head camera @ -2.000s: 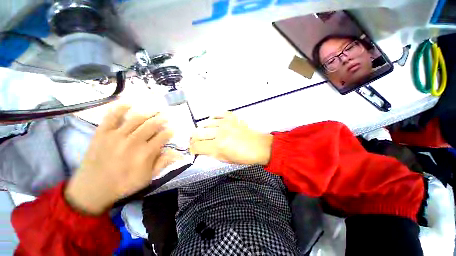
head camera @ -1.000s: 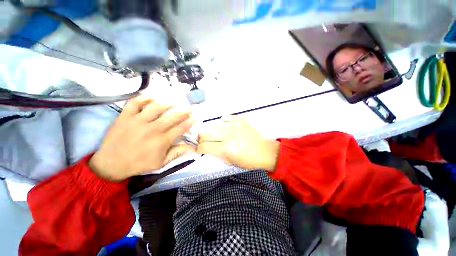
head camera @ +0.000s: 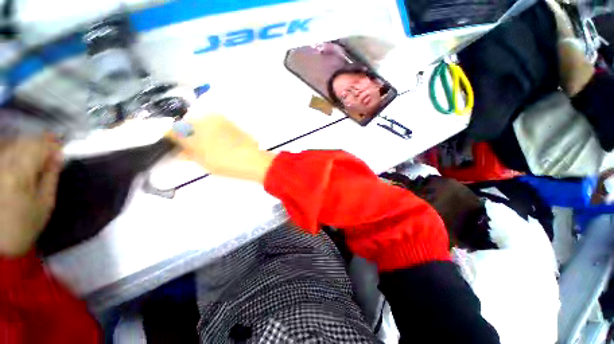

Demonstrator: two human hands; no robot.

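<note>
A dark brown fabric piece is spread on the white machine table between my hands, with a white strip of cloth along its upper edge. My left hand is blurred and cut off by the left edge, at the left side of the dark fabric. Whether it grips the fabric is unclear. My right hand is at the fabric's upper right corner, close to the machine head's metal parts. Its fingertips are blurred, so their hold cannot be told. The needle area is not clear.
The sewing machine with "JACK" lettering spans the top. A phone, a cardboard scrap, a slim black tool and green and yellow loops lie rightward. Another person's hand is upper right. White cloth lies below right.
The view has swung right. My hands have moved from close together to wide apart, the left to the picture's edge, the right up toward the machine head. The dark fabric now shows spread between them.
</note>
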